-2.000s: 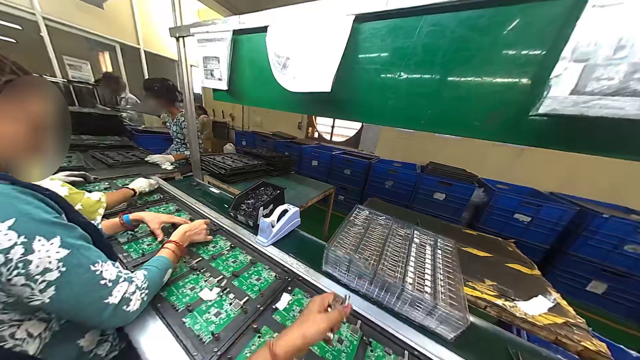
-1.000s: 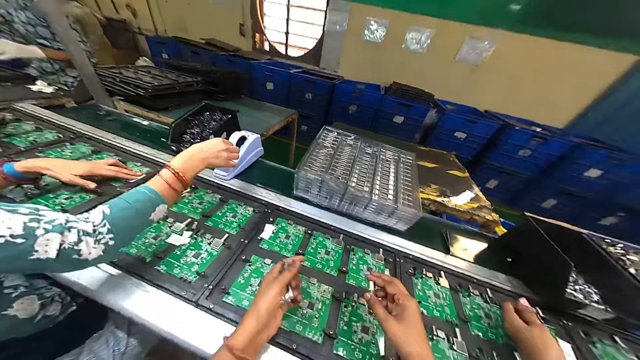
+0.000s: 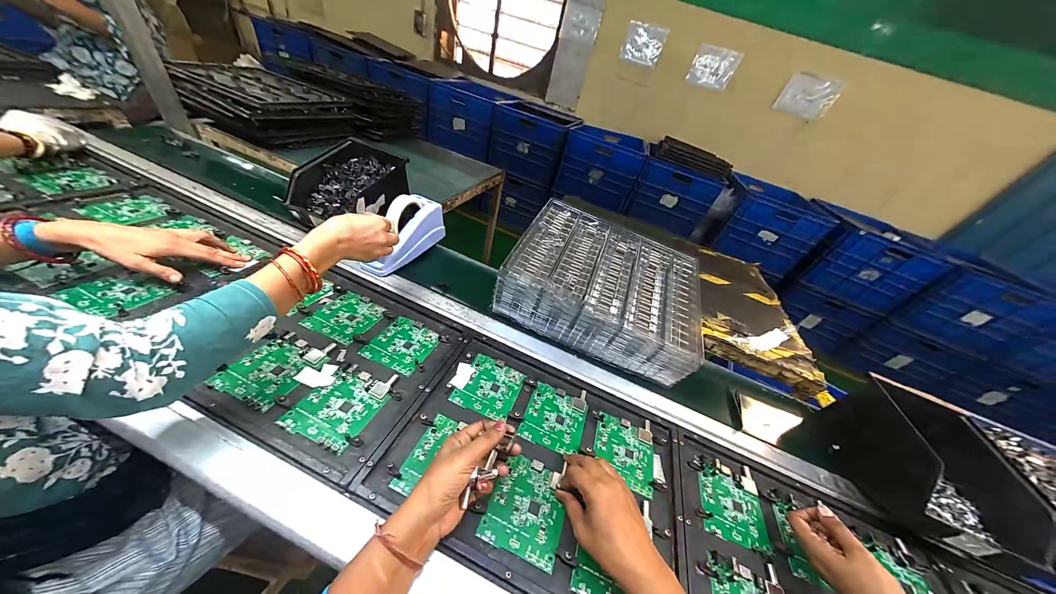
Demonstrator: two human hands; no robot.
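Observation:
Green circuit boards [image 3: 521, 516] lie in black frames on the line. My left hand [image 3: 466, 474], palm up over the frame in front of me, holds several small cylindrical metal parts [image 3: 485, 472] between thumb and fingers. Beside it, my right hand [image 3: 606, 516] reaches down over the same frame, palm down. Its thumb and fingertips pinch a small metal part [image 3: 558, 478] at the upper right edge of a board. Whether that part touches the board I cannot tell. Similar metal parts [image 3: 648, 431] stick out from the edges of nearby boards.
At left a co-worker's hand [image 3: 355, 239] touches a tape dispenser [image 3: 412, 235]; the other rests on boards. Another person's hand [image 3: 833, 544] is at right. Beyond the rail [image 3: 429, 301] stand stacked clear trays [image 3: 598, 289] of metal parts and black bins [image 3: 874, 462].
The view has swung right and down. My right hand, not in view two seconds ago, is now at a board near my left hand. The co-worker's hand has gone from the boards to the tape dispenser.

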